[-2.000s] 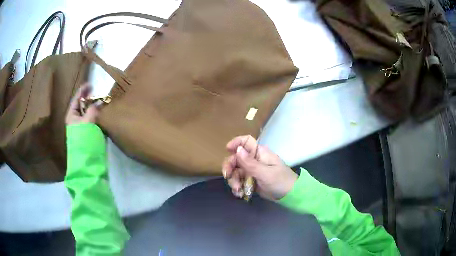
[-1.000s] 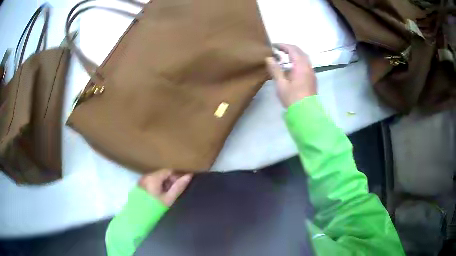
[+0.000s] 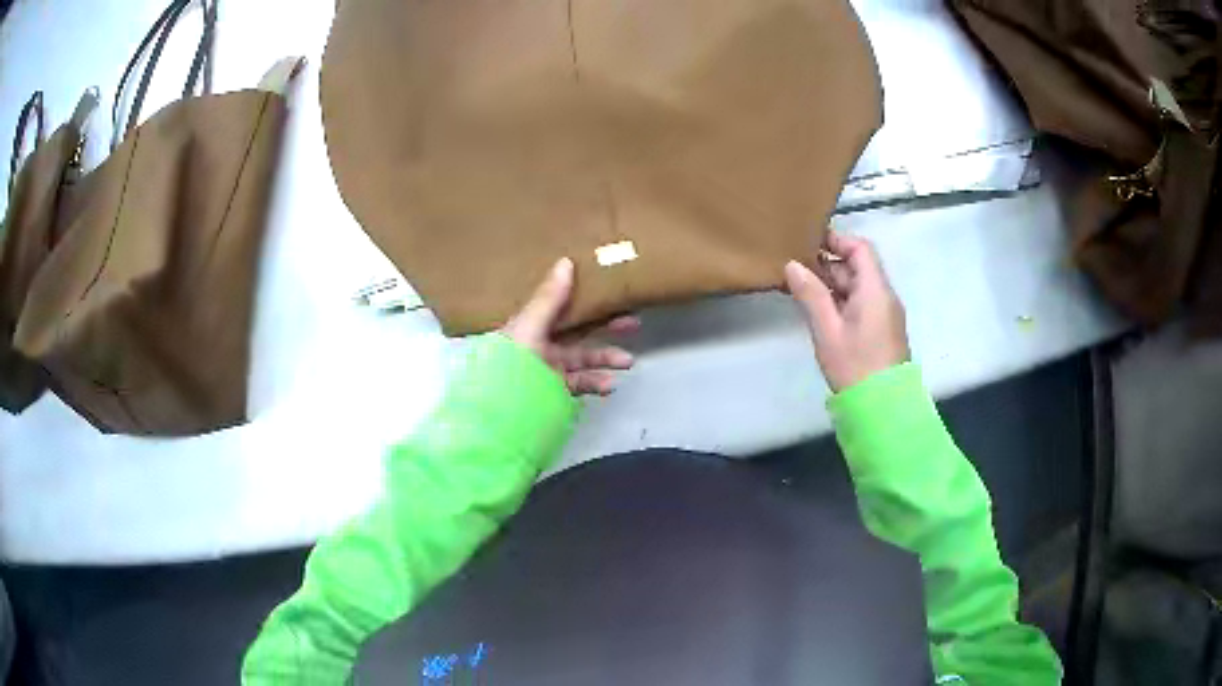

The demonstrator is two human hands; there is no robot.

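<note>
A brown tote bag [image 3: 590, 148] lies on the white-covered table with its lower edge towards me and its upper part cut off by the frame's top. A small pale-yellow rectangle [image 3: 617, 253] sits low on its front at the centre seam. My left hand [image 3: 570, 335] holds the bag's lower edge, thumb on top and fingers underneath, left of the rectangle. My right hand [image 3: 855, 311] pinches the bag's lower right corner. The bag's handles are out of view.
Other brown bags [image 3: 161, 255] stand at the left. A crumpled brown pile with gold metal [image 3: 1132, 185] lies at the right. White layered sheets [image 3: 938, 174] show beside the bag. The white table's [image 3: 724, 389] near edge curves in front of me.
The bag has turned so its lower edge faces me. My left hand has moved right and up along that edge. My right hand has moved down to the lower right corner.
</note>
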